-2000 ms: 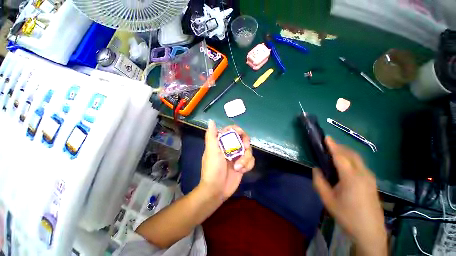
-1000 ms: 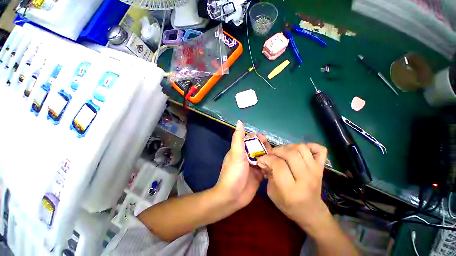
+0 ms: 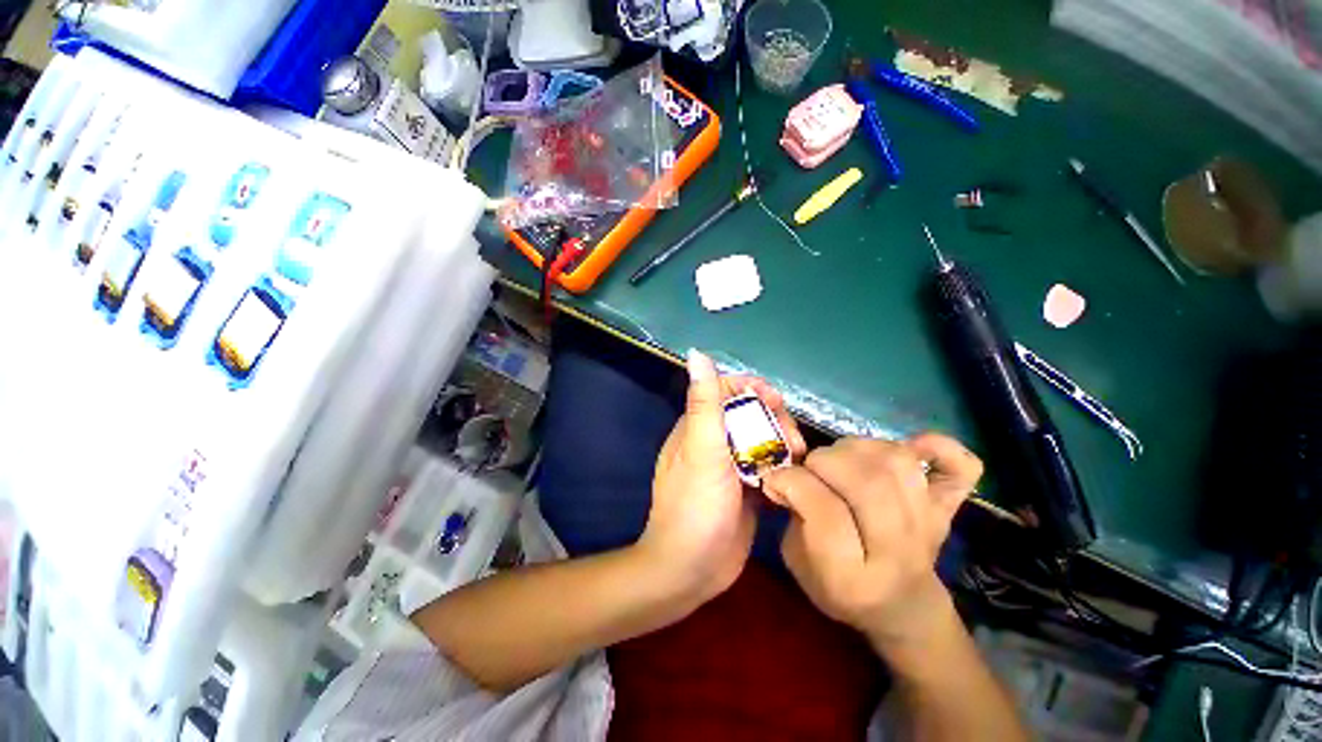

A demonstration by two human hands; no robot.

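My left hand [image 3: 699,500] holds a small watch case [image 3: 755,435] with a pink-white rim and a white and yellow screen facing up, in front of the bench edge. My right hand [image 3: 870,529] touches the lower right rim of the case with thumb and fingertips; whether it grips a tiny part there is hidden. The black electric screwdriver [image 3: 1005,380] lies on the green mat, its thin bit pointing away from me. The bent-tip tweezers [image 3: 1080,400] lie just right of it. A white back cover [image 3: 728,283] lies beyond my left hand.
Foam sheets with watches [image 3: 370,384] stand at the left. Beyond are the orange multimeter [image 3: 693,134] under a plastic bag, pink case parts [image 3: 821,126], blue cutters [image 3: 877,134], a yellow pry tool [image 3: 829,194] and a screw cup [image 3: 784,51]. Another person's hand [image 3: 1250,218] is at the right.
My right hand has put down the screwdriver and moved left to the watch. The view has shifted, and another person's hand has appeared at the right.
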